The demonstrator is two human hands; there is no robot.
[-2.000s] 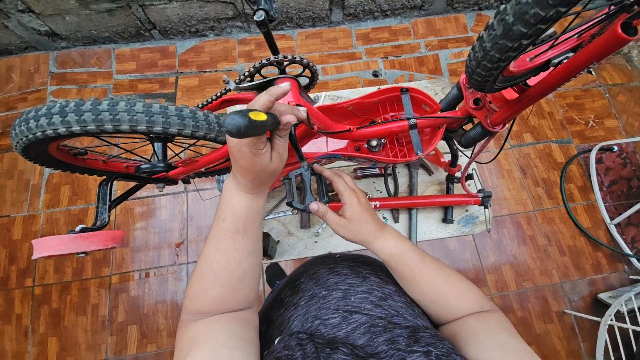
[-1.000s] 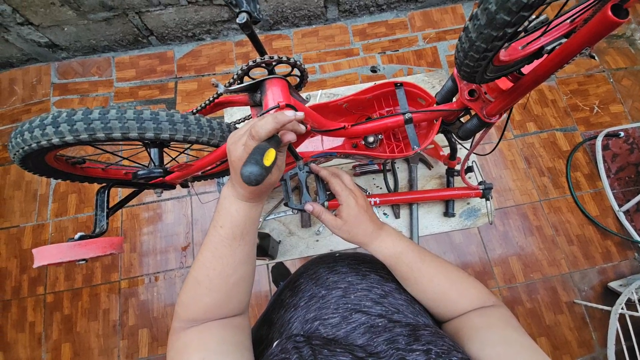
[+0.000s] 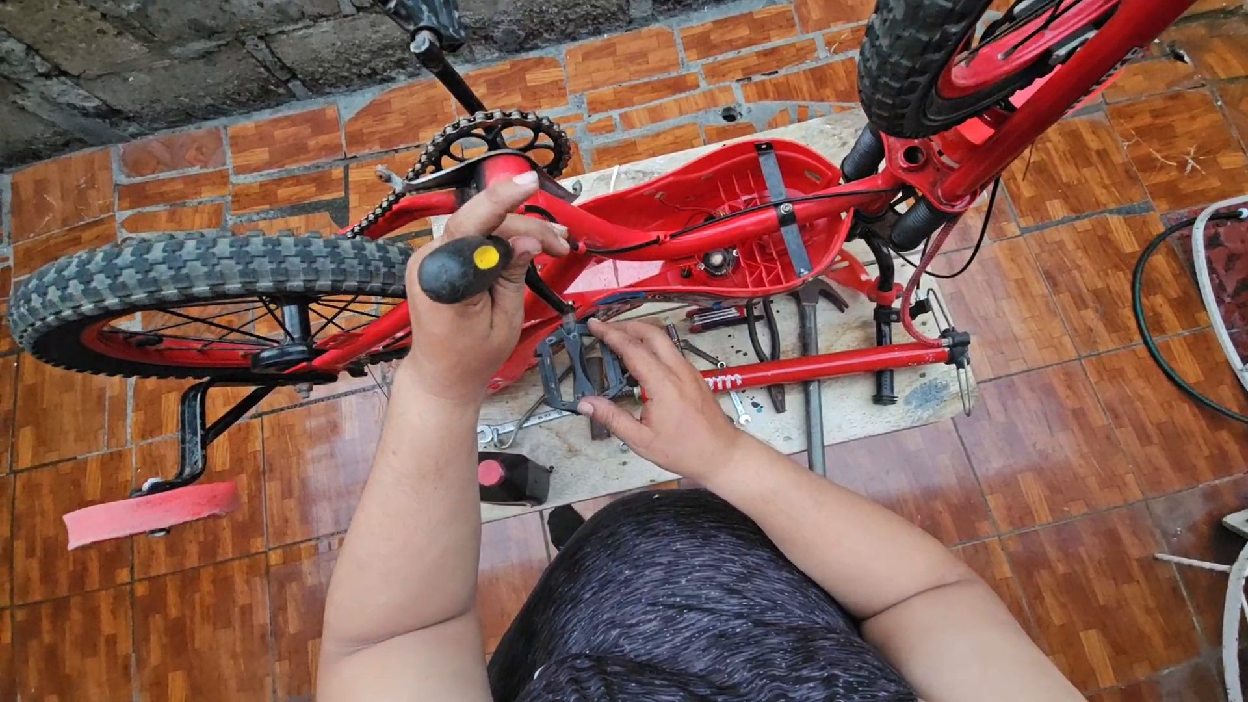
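Observation:
A red bicycle frame lies upside down before me. My left hand, beside the crank area, grips a black handle with a yellow end, which looks like a screwdriver's; the fingers partly hide it. Below and right of that hand is a black bicycle pedal on its crank arm. My right hand holds the pedal's right side between thumb and fingers. The toothed chainring with its chain stands behind my left hand.
Pliers, a hammer and wrenches lie on a pale board. A small black bottle with a red cap stands near me. The rear wheel and a pink training wheel are at left.
My left hand has tilted the black handle slightly, still above the pedal. The far crank and its pedal have swung a little to the left. My right hand stays on the near pedal.

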